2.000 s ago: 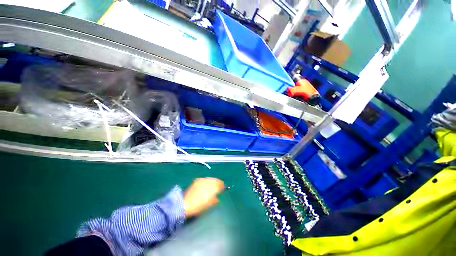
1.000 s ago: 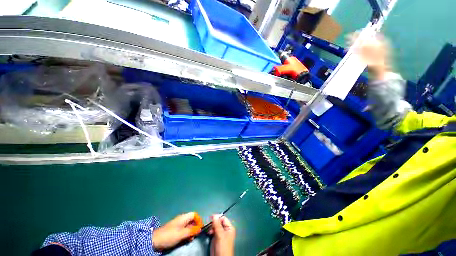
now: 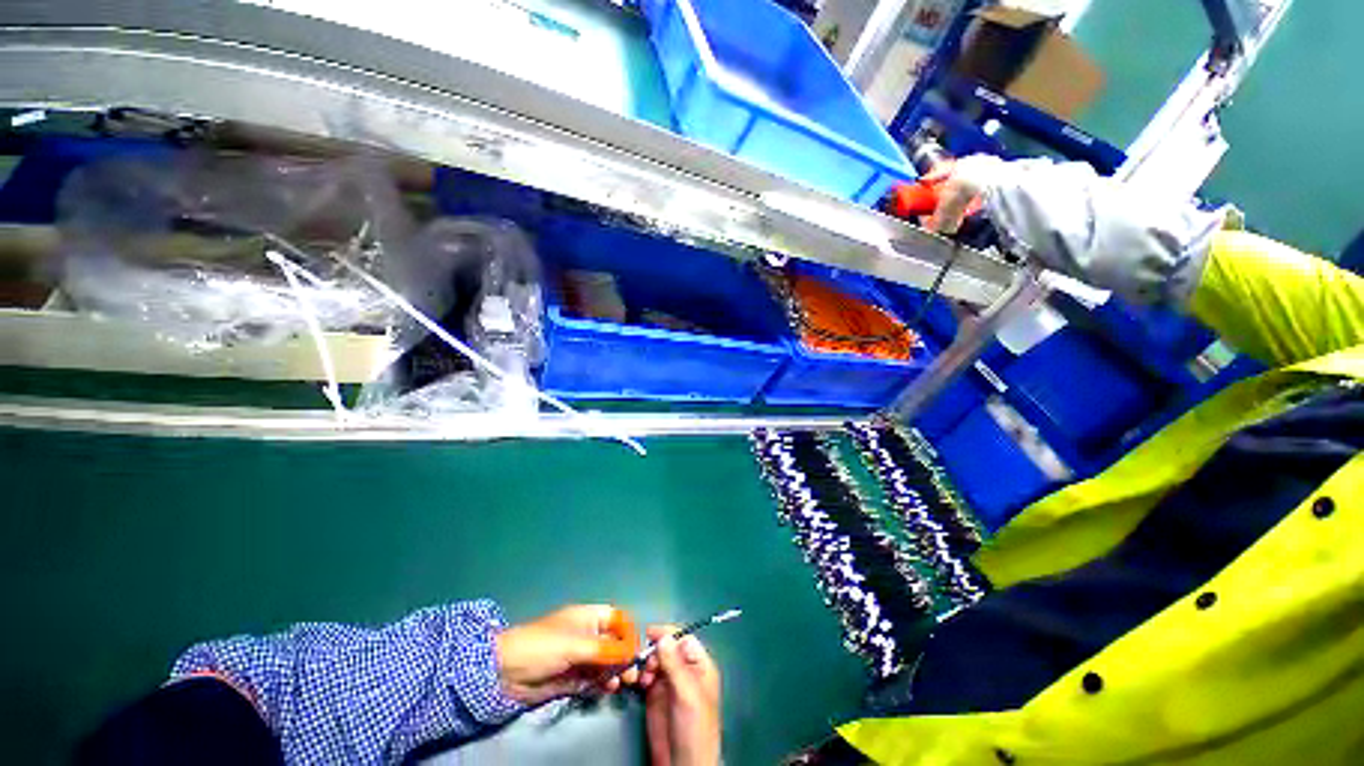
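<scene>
My left hand (image 3: pixel 576 650), with an orange finger cot on a fingertip, grips a short thin black cable lead (image 3: pixel 703 623) at the bottom centre. My right hand (image 3: pixel 684 691) is close beside it, its thumb and fingertips closed on the same lead. The lead slants up to the right and ends in a silvery-white tip. Its lower end is hidden by the fingers. Dense rows of black leads with white ends (image 3: pixel 838 546) lie on the green bench (image 3: pixel 299 539) to the right.
A worker in a yellow-green jacket (image 3: pixel 1197 644) is at right, a hand on the red heat gun (image 3: pixel 916 199). Behind the bench are an aluminium frame (image 3: pixel 643 172), blue bins (image 3: pixel 658 362), orange parts (image 3: pixel 850 320), a crumpled clear bag (image 3: pixel 225 292) and thin white wires (image 3: pixel 471 356).
My hands still hold the lead, its tip now tilted lower. The neighbour's raised hand has come down onto the heat gun. The view has shifted slightly.
</scene>
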